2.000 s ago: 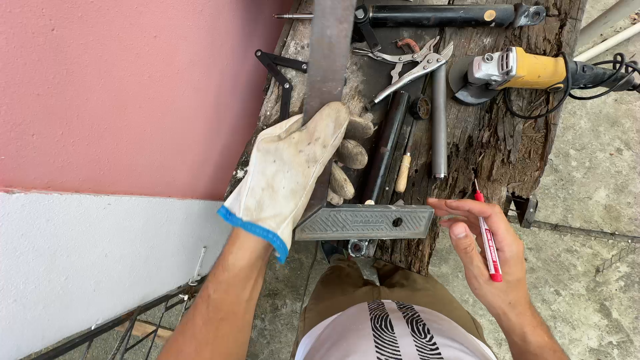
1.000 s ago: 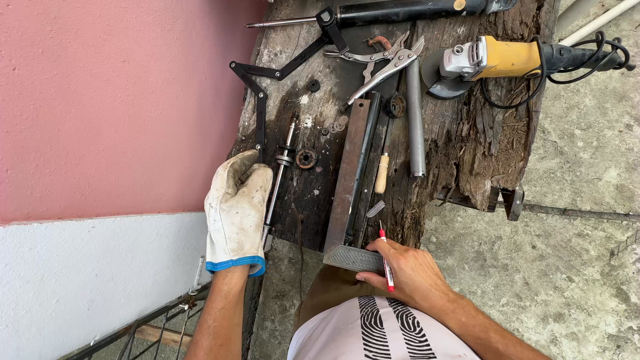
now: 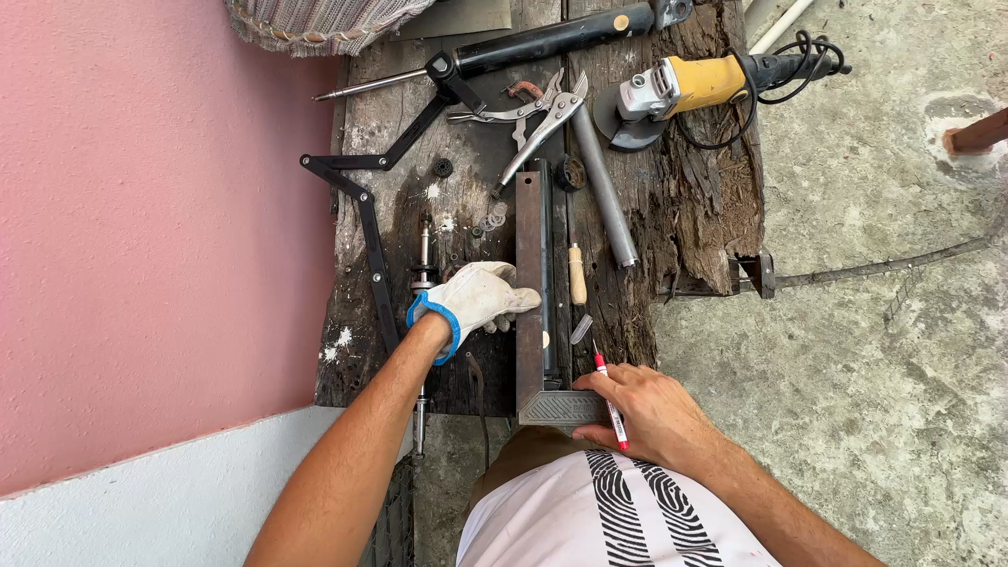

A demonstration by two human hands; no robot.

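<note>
A try square with a dark steel blade (image 3: 529, 236) and a ribbed grey stock lies along a black metal tube (image 3: 545, 205). My left hand (image 3: 480, 298), in a white glove with a blue cuff, touches the blade with its thumb and fingertips. Bare, my right hand (image 3: 650, 402) grips the stock's right end and also holds a red and white marker (image 3: 614, 417). Beside the tube are a wooden handle (image 3: 577, 276) and a small clear cap (image 3: 581, 329). A shock absorber's metal rod (image 3: 425, 244) runs partly beneath my left wrist.
Locking pliers (image 3: 543, 134), a grey pipe (image 3: 602, 185), a black folding arm (image 3: 370, 228) and a black cylinder (image 3: 551, 39) lie on the weathered wooden bench (image 3: 646, 323). A yellow angle grinder (image 3: 709, 83) rests at the right. A pink wall (image 3: 157, 197) borders the left.
My gloved left hand has moved right from beside the metal rod to the square's blade. Two seconds ago it held the square's blade. The right hand remains at the stock with the marker.
</note>
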